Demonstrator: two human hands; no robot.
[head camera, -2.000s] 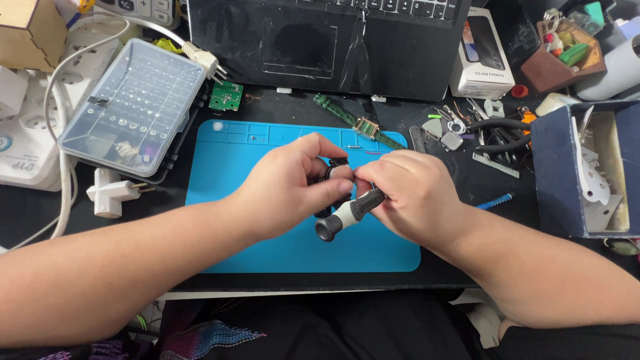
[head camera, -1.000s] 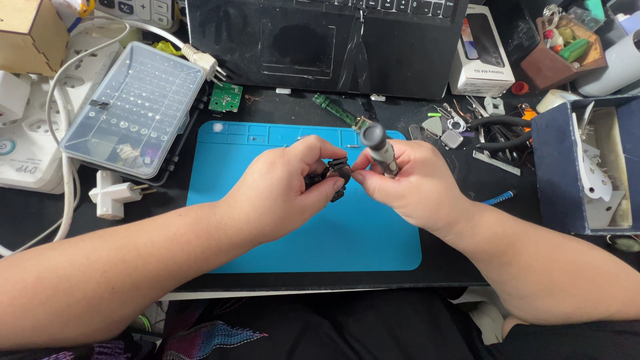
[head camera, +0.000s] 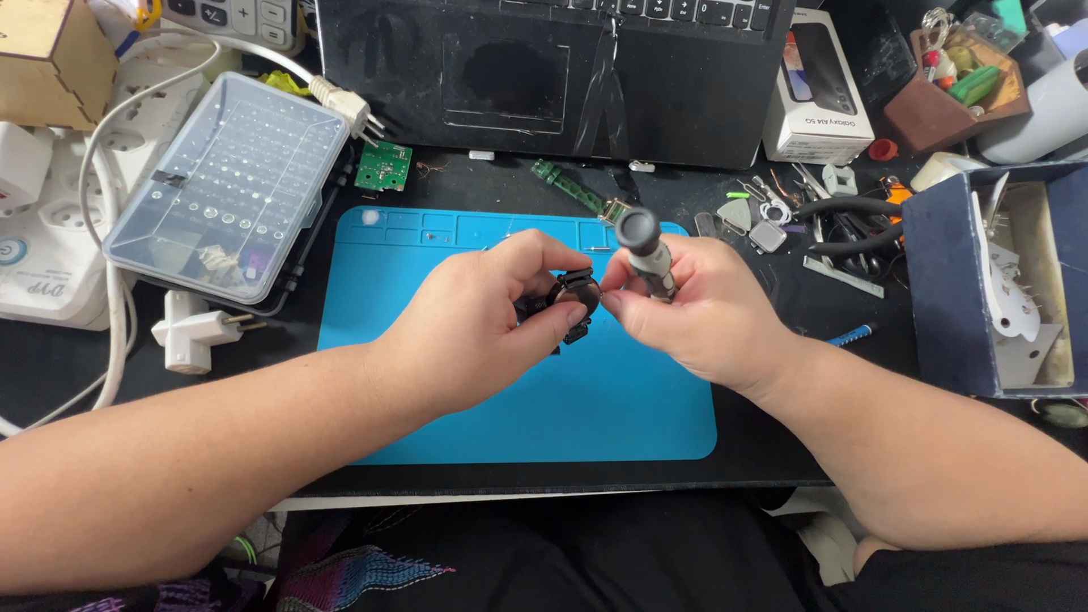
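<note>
My left hand (head camera: 493, 319) grips a black wristwatch (head camera: 576, 293) by its case, over the upper part of a blue silicone work mat (head camera: 527, 416). My right hand (head camera: 705, 306) holds a grey and black hand tool (head camera: 648, 246), its round black end turned up toward the camera; the type of tool is unclear. The fingertips of that hand meet close beside the watch's right edge, and whatever they pinch there is too small to tell. Behind the hands lies a second watch with a green strap (head camera: 569, 189), partly over the mat's top edge.
A black laptop (head camera: 510, 85) stands behind the mat. At left are a clear-lidded organizer box (head camera: 229, 187), a white plug adapter (head camera: 191, 331) and a green circuit board (head camera: 383, 166). To the right lie black-handled pliers (head camera: 854, 242), a blue tool (head camera: 850, 335) and a dark blue box (head camera: 943, 289).
The grey and black tool has swung from pointing down and left to standing with its round end up. My left hand keeps hold of the black watch.
</note>
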